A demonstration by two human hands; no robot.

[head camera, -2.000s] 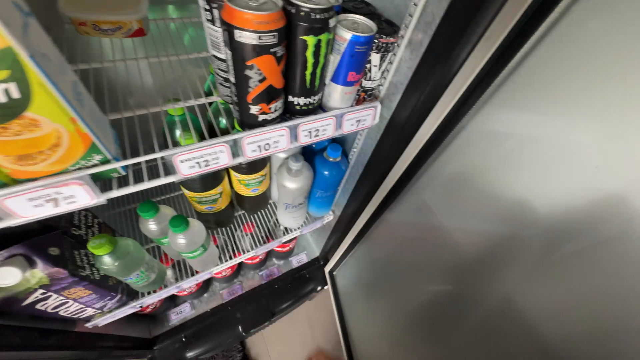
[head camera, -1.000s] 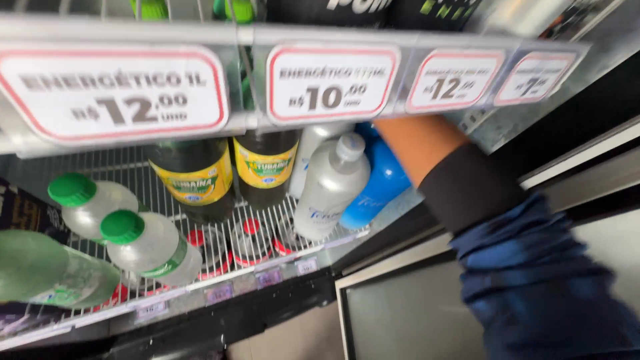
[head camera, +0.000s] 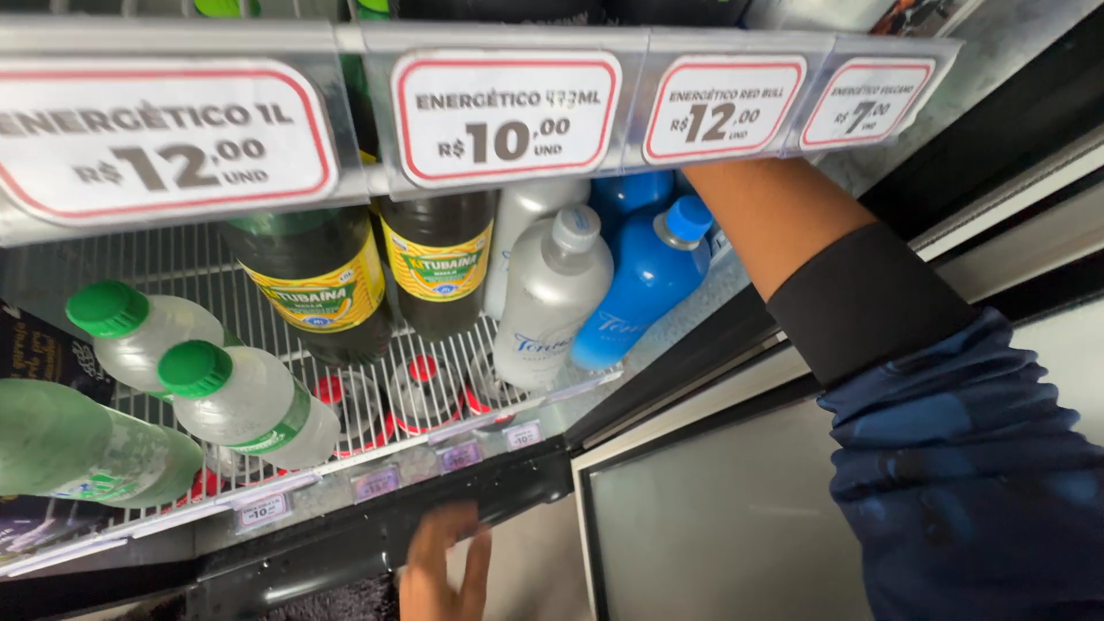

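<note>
My right forearm, in a dark blue sleeve with a black cuff, reaches in beneath the upper shelf's price strip at the right of the refrigerator. The right hand is hidden behind that strip, above a blue bottle (head camera: 642, 280) and a silver-white bottle (head camera: 552, 297). Low in the frame, my left hand (head camera: 442, 565) is raised in front of the black lower edge of the fridge, slightly blurred, its thumb and fingers apart and nothing between them. Two dark soda bottles with yellow labels (head camera: 319, 289) stand left of the silver one.
The price strip (head camera: 634, 172) crosses the view. Green-capped bottles (head camera: 250, 405) and a larger green bottle (head camera: 78, 440) are on the wire shelf at left. Red-capped bottles (head camera: 423, 388) stand below. The fridge frame (head camera: 733, 371) and a glass door (head camera: 716, 517) are at right.
The view has come closer to the shelves. My right arm, absent two seconds ago, now reaches in under the price strip. My left hand has come up into the lower part of the view.
</note>
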